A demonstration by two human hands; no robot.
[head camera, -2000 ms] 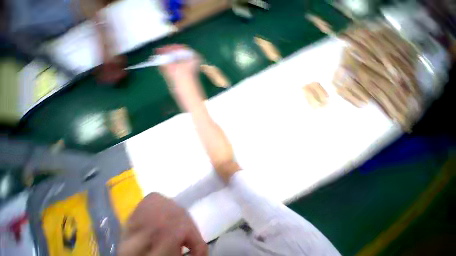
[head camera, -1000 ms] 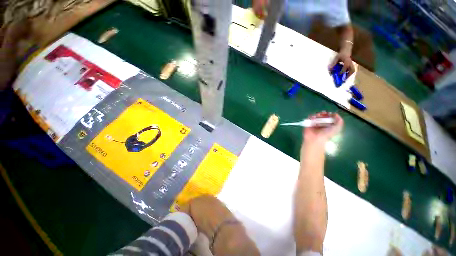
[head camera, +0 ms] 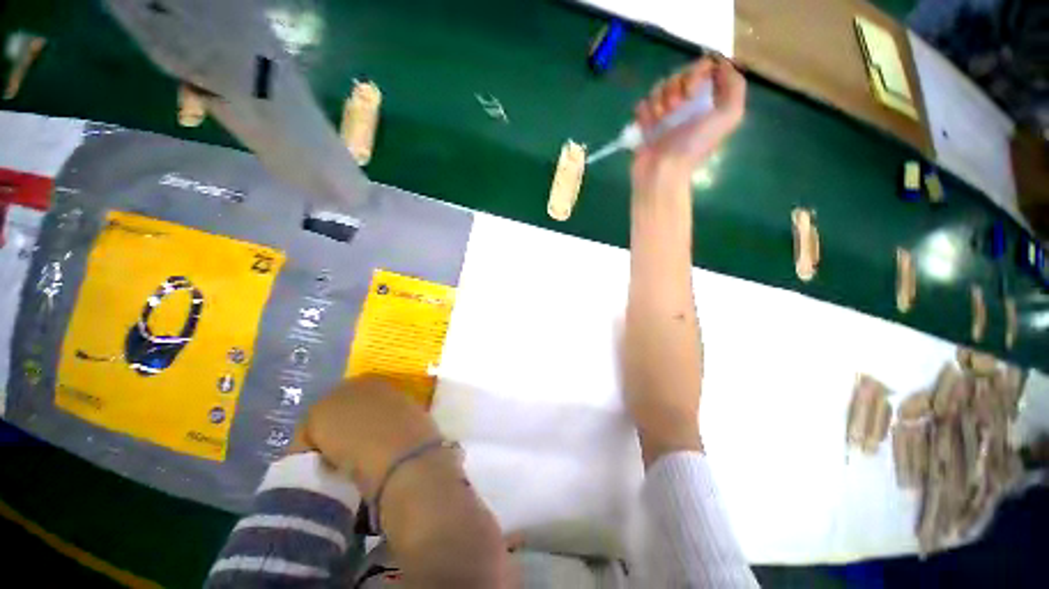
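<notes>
My right hand [head camera: 693, 112] is shut around a small white glue bottle [head camera: 686, 113]. Its pale nozzle points left, its tip close to the upper end of a beige part [head camera: 567, 182] on the green belt; whether they touch cannot be told. What looks like my left hand [head camera: 366, 423] is bent at lower left by the headset carton sheet [head camera: 259, 334]. A bracelet is on that arm and a striped sleeve is beside it. The fingers do not show.
Beige parts lie spaced along the conveyor belt [head camera: 460, 155], and more are heaped on the white sheet [head camera: 961, 437] at right. A metal post [head camera: 247, 92] crosses the upper left. Blue pieces [head camera: 606, 46] lie on the belt. A yellow pad [head camera: 883, 67] lies beyond it.
The view has shifted, so the belt and carton sheet appear higher and further left, and the heap shows at right. The nozzle is nearer the beige part. The person opposite is out of view.
</notes>
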